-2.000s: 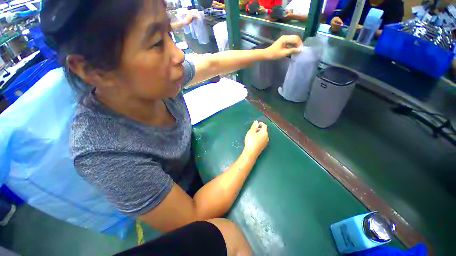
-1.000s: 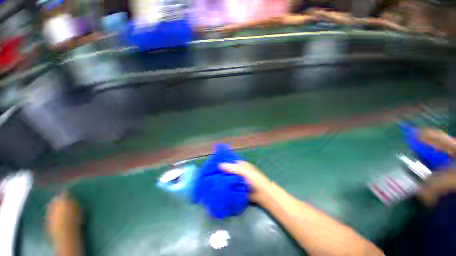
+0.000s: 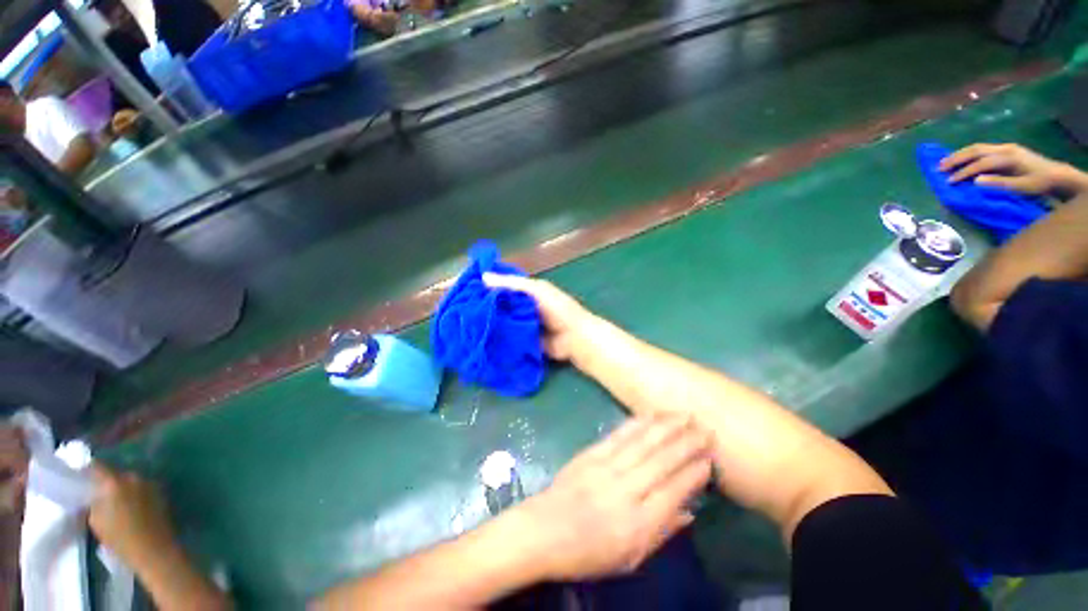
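Note:
My right hand (image 3: 551, 318) holds a crumpled bright blue cloth (image 3: 492, 340) on the green bench, its forearm reaching in from the lower right. My left hand (image 3: 626, 492) holds nothing and lies across my right forearm, fingers extended. A light-blue square bottle (image 3: 400, 375) with a silvery top stands just left of the cloth. A small white spot (image 3: 499, 468) shows on the bench before me; I cannot tell whether it is a scrap or a reflection.
Left: a neighbour's blurred hands with a white bag (image 3: 54, 525); grey units (image 3: 191, 287), one white-wrapped, on the conveyor. Right: a neighbour's hand on a blue cloth (image 3: 972, 197) and a white bottle (image 3: 877, 292), lid open. A blue bin (image 3: 269, 54) is beyond the conveyor.
The view has swung right from the left neighbour to my bench place. My left hand has come into view onto my right forearm. My right hand still holds the cloth. The left neighbour now handles a white bag.

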